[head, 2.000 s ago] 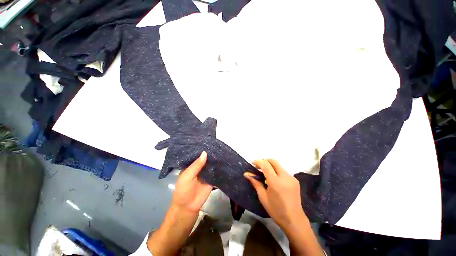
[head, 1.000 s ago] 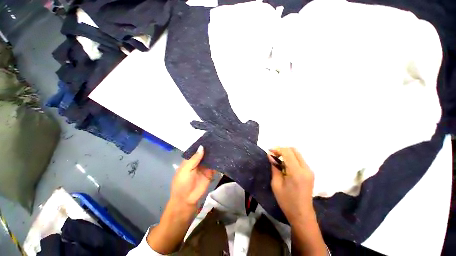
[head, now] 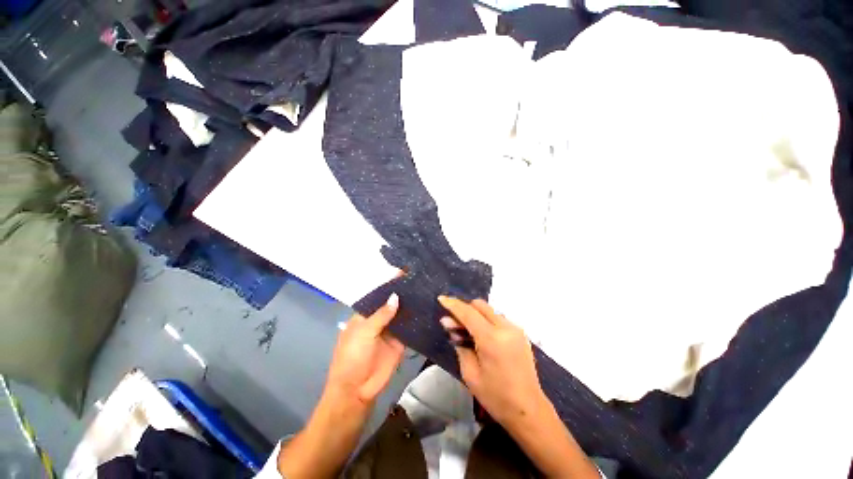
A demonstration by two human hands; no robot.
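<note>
A dark jacket with pale flecks (head: 369, 150) lies spread over the white table, its dark band curving around a large white lining (head: 645, 187). My left hand (head: 367, 354) pinches the jacket's near edge between thumb and fingers at the lower centre. My right hand (head: 491, 360) is on the dark band just to the right, thumb and fingertips together on the cloth near a small dark projection (head: 475, 279). A small dark thing shows under the right fingers; I cannot tell whether it is snips or cloth.
Heaped dark garments (head: 253, 56) with white patches lie at the table's far left. The white table's edge (head: 271, 245) slants down toward me. Blue denim (head: 224, 271) hangs below it. A green sack (head: 61, 290) and a blue-edged bin (head: 210, 421) stand on the grey floor at left.
The view has shifted left, so the garment appears further right. My right hand has moved left along the band, closer to my left hand. The dark tool seen in it earlier is now mostly hidden.
</note>
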